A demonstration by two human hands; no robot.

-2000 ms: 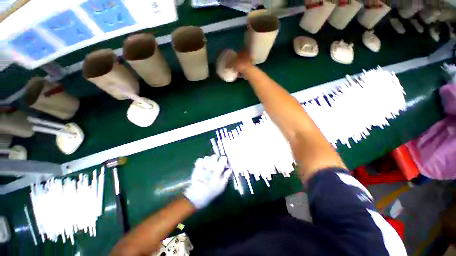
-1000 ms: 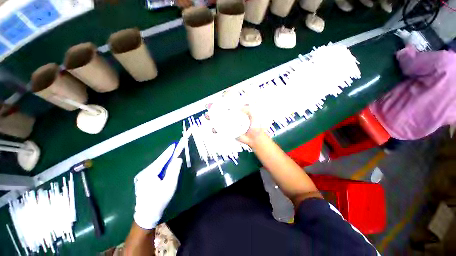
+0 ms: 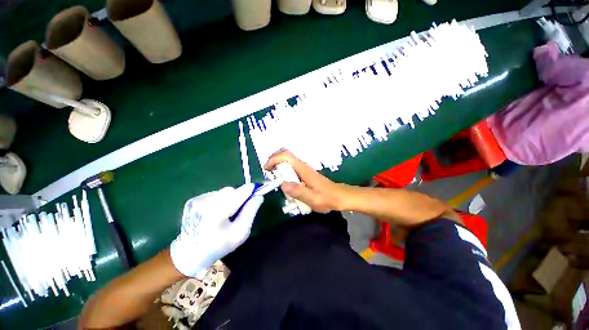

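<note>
My left hand (image 3: 213, 225), in a white glove, holds a blue hand tool (image 3: 245, 201) with a white tube (image 3: 269, 186) pointing right from it. My bare right hand (image 3: 310, 187) holds a cream moulded part (image 3: 287, 175) at the tube's far end. Whether the tube is inside the part cannot be told. A large row of white tubes (image 3: 374, 97) lies behind my hands on the green worktop. One loose tube (image 3: 244, 151) lies at the row's left end.
A smaller tube pile (image 3: 48, 248) and a hammer (image 3: 111, 216) lie at left. Beige housings (image 3: 145, 29) and a cream part with a tube fitted (image 3: 89, 121) stand beyond the pale rail (image 3: 161, 143). Loose cream parts (image 3: 194, 293) are by my lap. A person's pink sleeve (image 3: 542, 116) and red stools (image 3: 452, 155) are at right.
My right hand has drawn the cream part from over the tube row towards my body. The tool and tube in my left hand now meet it. The view has shifted.
</note>
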